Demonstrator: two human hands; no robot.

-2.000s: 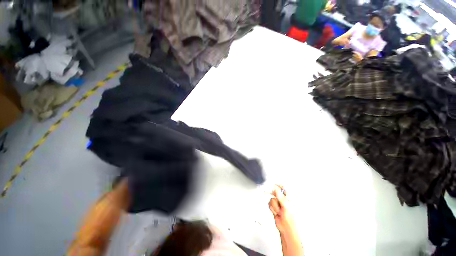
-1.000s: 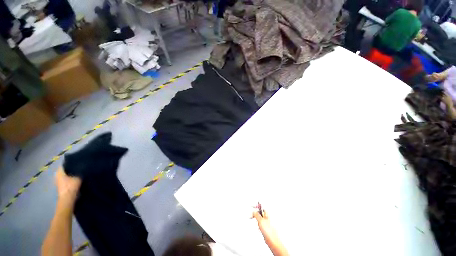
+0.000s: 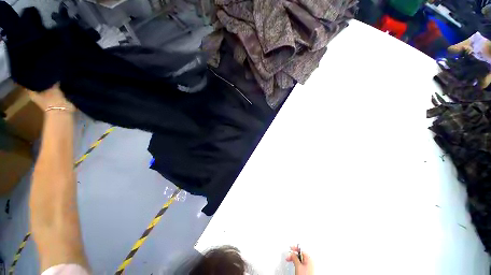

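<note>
My left hand point(image 3: 51, 102) is raised at the far left and shut on a dark garment point(image 3: 124, 80). The garment stretches right through the air towards the dark pile point(image 3: 210, 145) at the table's left edge. Where the garment ends and the pile begins is hard to tell. A thin pale zipper line shows on the pile. My right hand point(image 3: 300, 262) is low over the white table point(image 3: 334, 156), near the bottom edge of the picture. It holds small dark thread snips point(image 3: 299, 252), with the tips showing.
A grey-brown garment heap point(image 3: 280, 37) lies beyond the dark pile. Dark plaid garments point(image 3: 468, 139) lie at the table's right. Cardboard boxes point(image 3: 19, 156) stand at far left. Striped tape point(image 3: 145, 236) crosses the floor. A person's arm point(image 3: 465, 47) shows at upper right.
My left hand has risen from beside the table, and the garment has swung up and out over the dark pile. My right hand sits lower in the picture, still with the snips.
</note>
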